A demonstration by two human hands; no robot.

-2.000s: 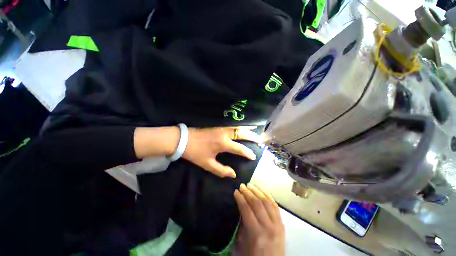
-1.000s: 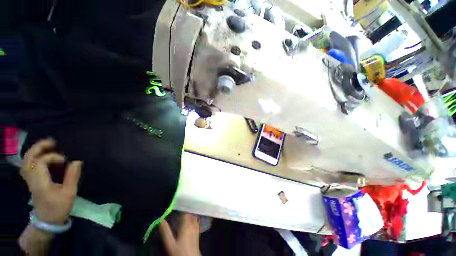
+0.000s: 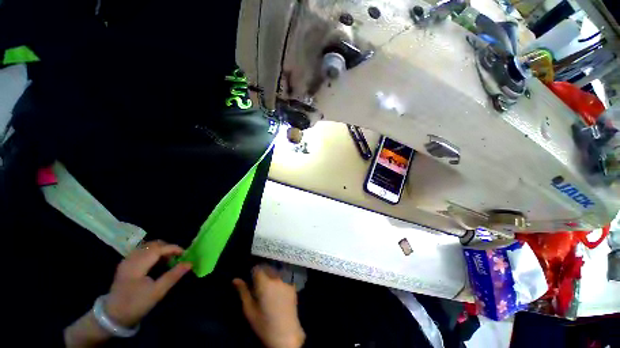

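A black garment panel (image 3: 156,156) covers the left side and runs under the needle area, with bright green lettering (image 3: 238,90) beside the machine head. A bright green fabric piece (image 3: 221,228) stretches from the presser foot (image 3: 273,127) down towards me. My left hand (image 3: 146,279) pinches the lower end of the green piece between thumb and fingers. My right hand (image 3: 272,306) is low at the table's front edge, fingers partly hidden against dark cloth; whether it holds anything is unclear. The off-white sewing machine (image 3: 408,115) stands above the bed.
A smartphone (image 3: 390,170) and a slim black tool (image 3: 359,141) lie on the beige bed. A small brownish block (image 3: 294,135) is by the foot. A pale green strip (image 3: 92,207) lies at left. A purple tissue pack (image 3: 491,282) and red plastic bag (image 3: 550,262) are at right.
My left hand has moved from the cloth at the machine, out to the left, then onto the green piece, which now shows wide. My right hand has moved lower. The camera view has shifted right.
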